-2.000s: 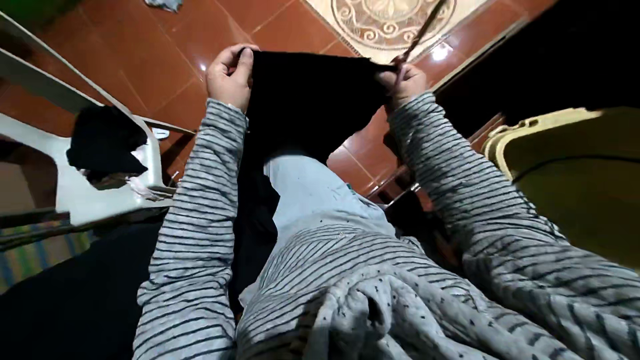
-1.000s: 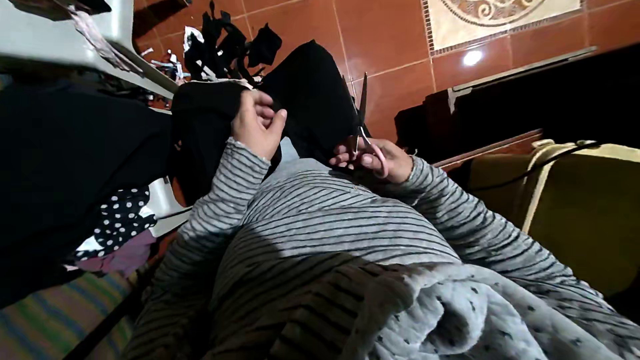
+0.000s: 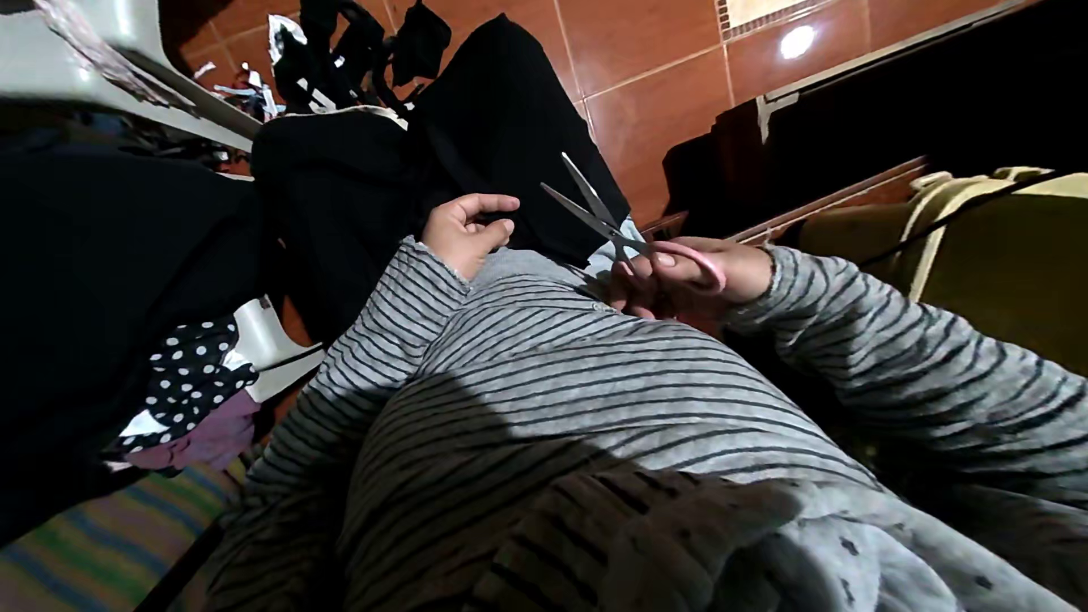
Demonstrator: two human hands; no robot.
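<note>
Black fabric [image 3: 518, 127] lies across my lap and hangs over my knees. My right hand [image 3: 671, 276] holds scissors [image 3: 693, 265] with pink handles, their blades parted and pointing up and left over the fabric. A bit of light blue cloth [image 3: 614, 242] shows beside that hand. My left hand [image 3: 473, 229] is near my waist, above the fabric's near edge, with fingers curled and apart and nothing between them.
White plastic chairs [image 3: 76, 64] stand at the left. More black cloth [image 3: 110, 255], polka-dot cloth [image 3: 189, 361] and mauve cloth [image 3: 212, 432] lie there. Black scraps [image 3: 416, 42] are at the top, over the tiled floor [image 3: 654, 51]. A yellowish container [image 3: 1011, 255] stands at the right.
Two seconds ago both hands held the black cloth stretched out; now it lies on my lap and my left hand is off it. The scissors stay in my right hand. The view has shifted.
</note>
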